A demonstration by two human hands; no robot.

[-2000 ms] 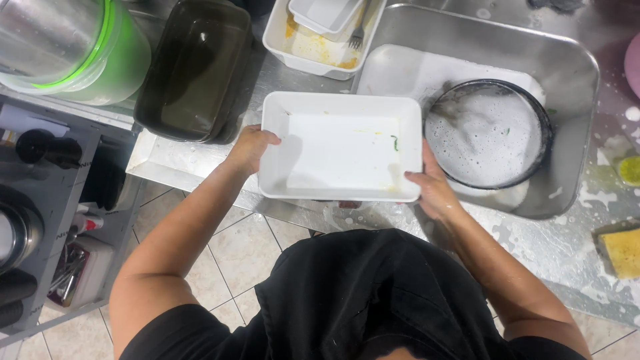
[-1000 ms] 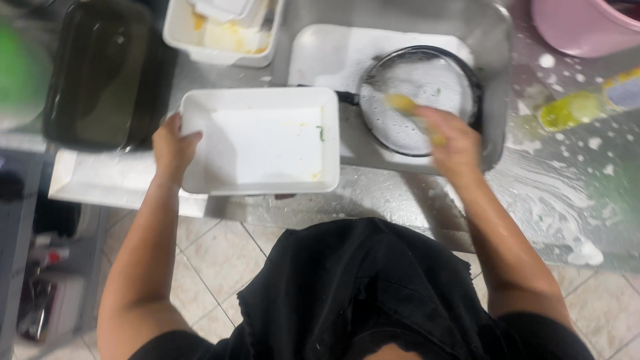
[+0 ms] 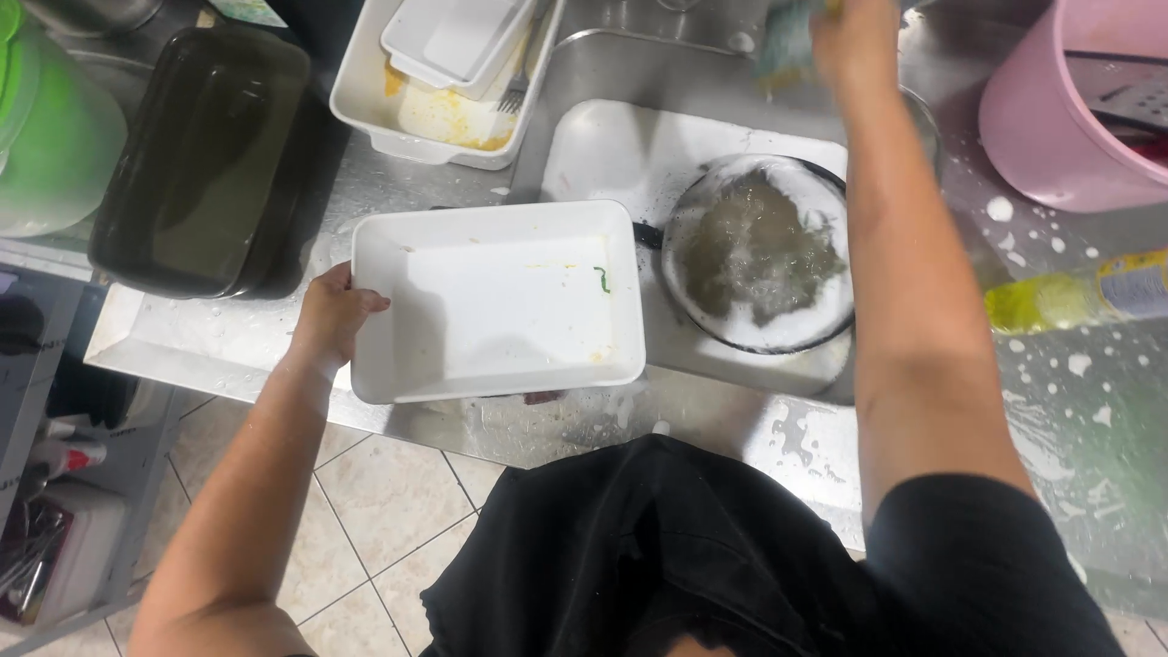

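My left hand (image 3: pixel 336 315) grips the left end of a white rectangular dish (image 3: pixel 502 306), which has food specks and a green scrap inside. The dish is held level over the front edge of the steel counter. My right hand (image 3: pixel 853 41) is stretched to the far side of the sink and holds a blurred sponge (image 3: pixel 787 46), greenish with some yellow. Below that arm, a black-handled pan (image 3: pixel 757 255) full of foamy, murky water sits in the steel sink (image 3: pixel 630 68), beside white suds. The right forearm hides part of the sink.
Left of the sink stand a dark rectangular tub (image 3: pixel 205 164), a green-and-clear container (image 3: pixel 55 137) and a stained white dish (image 3: pixel 438 151) holding a smaller container (image 3: pixel 456 41) and a fork (image 3: pixel 514 91). At the right are a pink bucket (image 3: pixel 1040 119) and a yellow bottle (image 3: pixel 1049 301) lying down.
My right hand has left the white dish's right end, reached over the pan with something yellow, then moved to the sink's far side. My left hand has kept hold of the dish. The view has shifted.
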